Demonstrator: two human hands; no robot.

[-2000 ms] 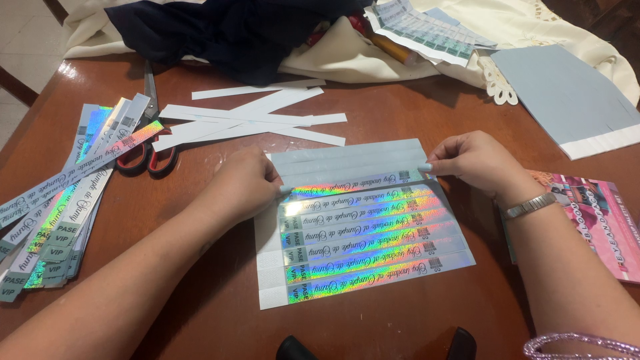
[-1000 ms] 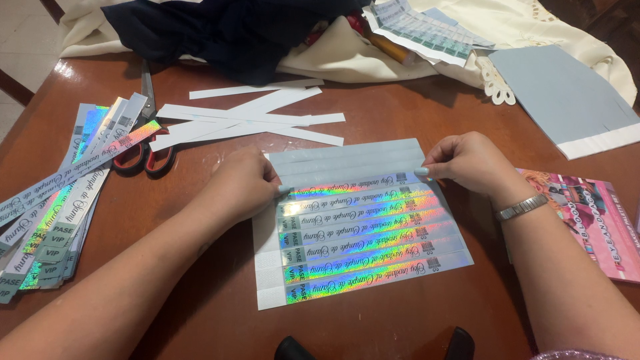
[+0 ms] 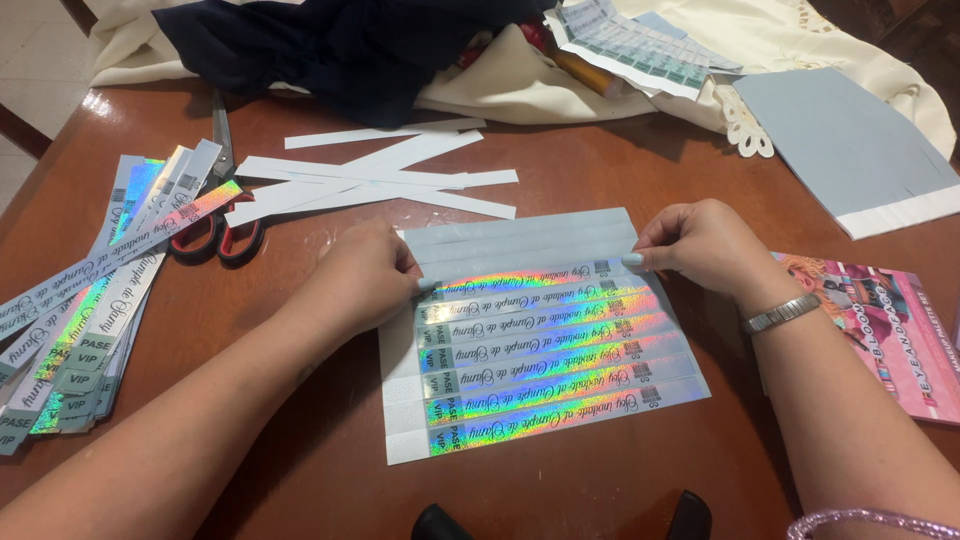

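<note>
A sheet of holographic printed strips (image 3: 555, 367) lies before me on the table, with a grey-blue band of folds (image 3: 525, 238) along its far side. My left hand (image 3: 367, 277) pinches the sheet's left edge at the fold, thumb on top. At the right edge, level with the same fold, my right hand (image 3: 694, 244) grips it between thumb and fingers. A pile of cut holographic strips (image 3: 97, 300) lies left of my left arm. Scissors with black and red handles (image 3: 221, 217) rest beside the pile, blades pointing away.
Narrow white paper strips (image 3: 360, 180) lie crossed beyond the sheet. Dark blue cloth (image 3: 300, 52) and cream cloth (image 3: 525, 90) cover the far side, with another printed sheet (image 3: 637, 52) on top. A grey-blue sheet (image 3: 840, 142) and a pink makeup palette (image 3: 892, 330) are at right. Two black objects (image 3: 442, 523) show at the near edge.
Along the fold, the topmost printed strip shows more fully than two seconds ago. Both hands have stayed at the sheet's two side edges.
</note>
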